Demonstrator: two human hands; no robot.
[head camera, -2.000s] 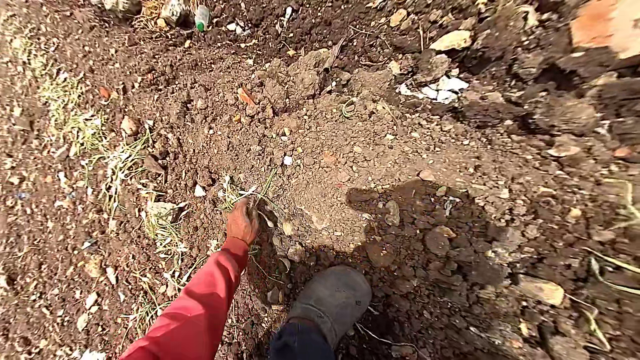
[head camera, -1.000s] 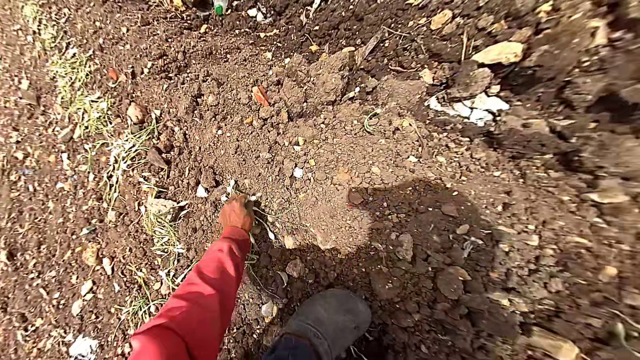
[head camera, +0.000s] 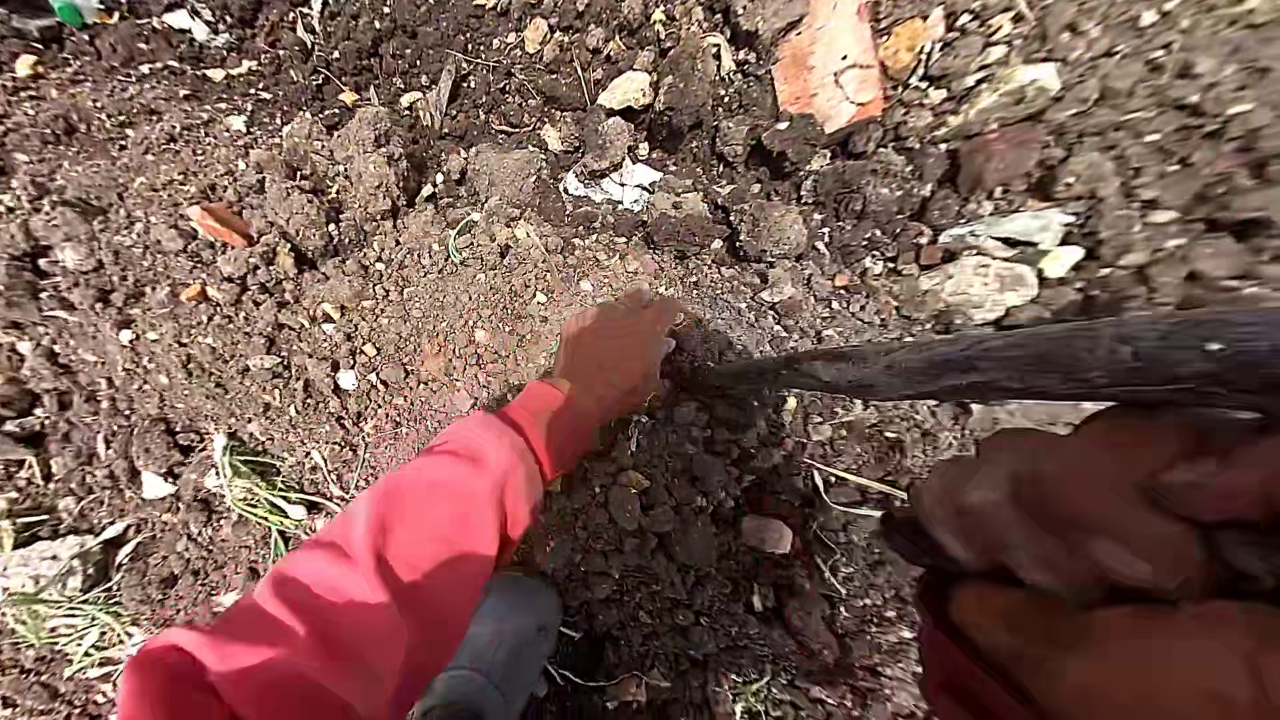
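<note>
My left hand (head camera: 615, 355), in a red sleeve, reaches down to the soil at mid-view. Its fingers are bent against the ground, and whether they hold anything is hidden. At the lower right, close to the camera, is my right hand (head camera: 1080, 570), blurred and curled; its grip is unclear. Just above it, a long dark shaft, perhaps a wooden tool handle (head camera: 1000, 362), runs in from the right edge and narrows to a tip beside my left fingers. A tuft of thin green plants (head camera: 260, 490) with pale bases lies on the soil left of the red sleeve.
Crumbly brown soil (head camera: 400, 330) surrounds the hands. A grey shoe (head camera: 500, 640) stands below my left wrist. A brick piece (head camera: 830, 65), pale stones (head camera: 980, 288) and a white scrap (head camera: 615, 187) lie farther up. Another green tuft (head camera: 70, 625) is at lower left.
My left hand has moved right across the soil, leaving the spot where the green tuft now shows. My right hand and the dark shaft have come into view. The view has shifted right.
</note>
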